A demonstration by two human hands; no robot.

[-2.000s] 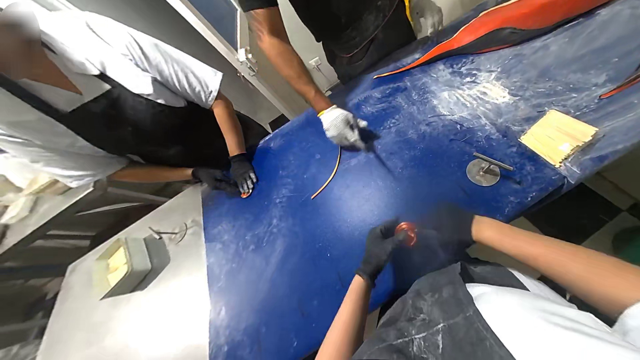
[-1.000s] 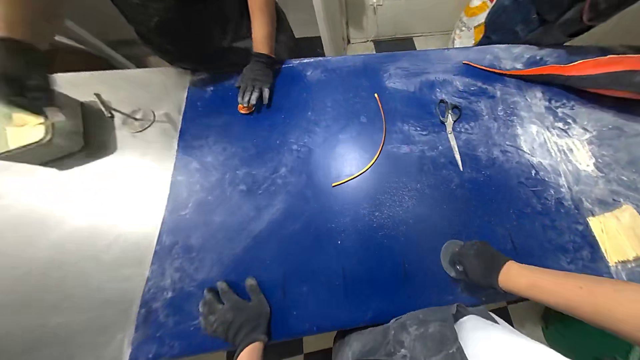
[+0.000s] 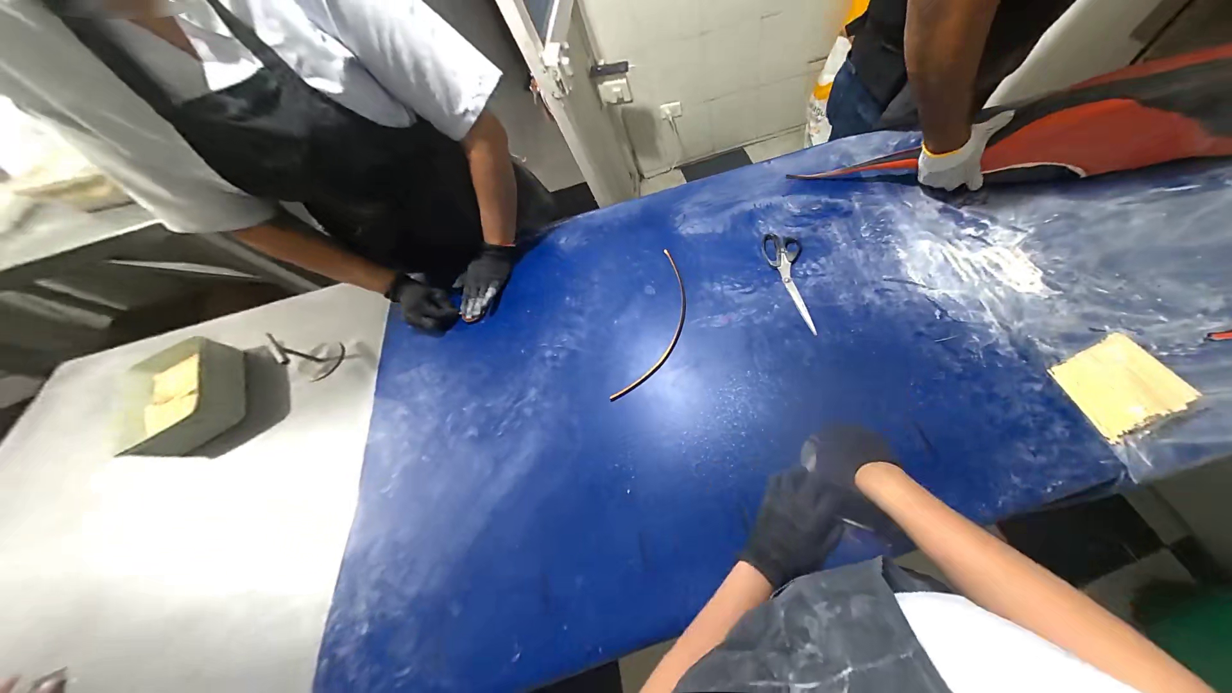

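Both my hands wear black gloves and meet over the near edge of the blue table (image 3: 539,491). My right hand (image 3: 857,462), blurred, is closed around a round metal disc tool (image 3: 810,450), whose edge shows at its left side. Against it, just below and to the left, is my left hand (image 3: 794,527); its fingers are partly hidden, so I cannot tell whether they grip the tool. Beyond my hands, a thin curved striped strand (image 3: 679,327) lies on the table. To its right are scissors (image 3: 791,286) with black handles, their blades pointing toward me.
At the far left, a co-worker's black-gloved hands (image 3: 457,296) press a small piece. Another person's white-gloved hand (image 3: 951,168) touches a long red and black mass (image 3: 1107,135). Thin yellow sticks (image 3: 1123,387) lie right. A grey container (image 3: 221,395) and metal tool (image 3: 308,356) occupy the pale surface.
My left hand, spread on the table at the left a second ago, is now against my right hand. The red piece between my hands two seconds ago is out of sight. The view has swung.
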